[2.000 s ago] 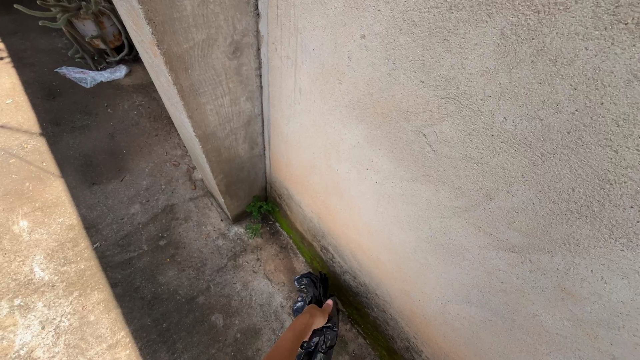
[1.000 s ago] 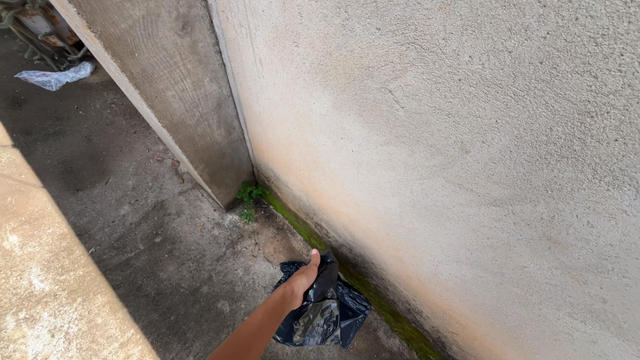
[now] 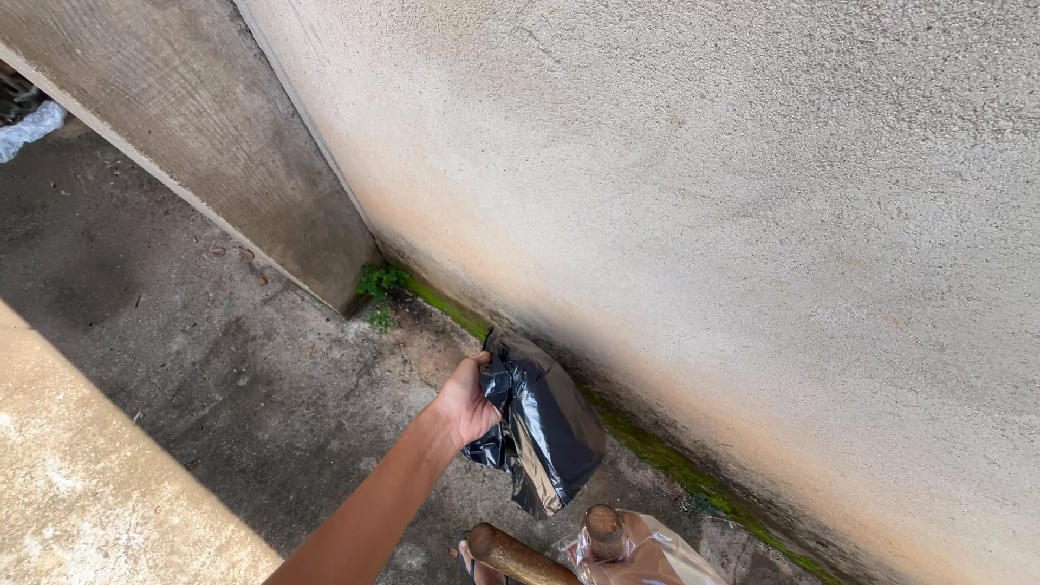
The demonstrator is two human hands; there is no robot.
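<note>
From the lower left, my left hand (image 3: 470, 402) reaches in with its fingers closed on the edge of a black plastic bag (image 3: 548, 418). The bag hangs in the air beside the foot of the wall, its far side spread out. Below it, at the bottom edge, the rounded ends of two wooden handles show: one bare wooden handle (image 3: 516, 552) and a wooden handle end (image 3: 604, 524) against clear plastic wrapping (image 3: 662, 552). What these handles belong to is out of view. My right hand is not in the picture.
A rough plastered wall (image 3: 691, 203) rises on the right, with green moss (image 3: 666, 459) along its base. A concrete pillar (image 3: 236, 138) meets it near a small green weed (image 3: 380, 283). A crumpled clear plastic piece (image 3: 31, 130) lies far left. A sandalled foot (image 3: 479, 566) shows at the bottom.
The black bag, bunched two seconds ago, is more spread out and raised in my left hand. The wooden handles and clear wrapping have come into view at the bottom.
</note>
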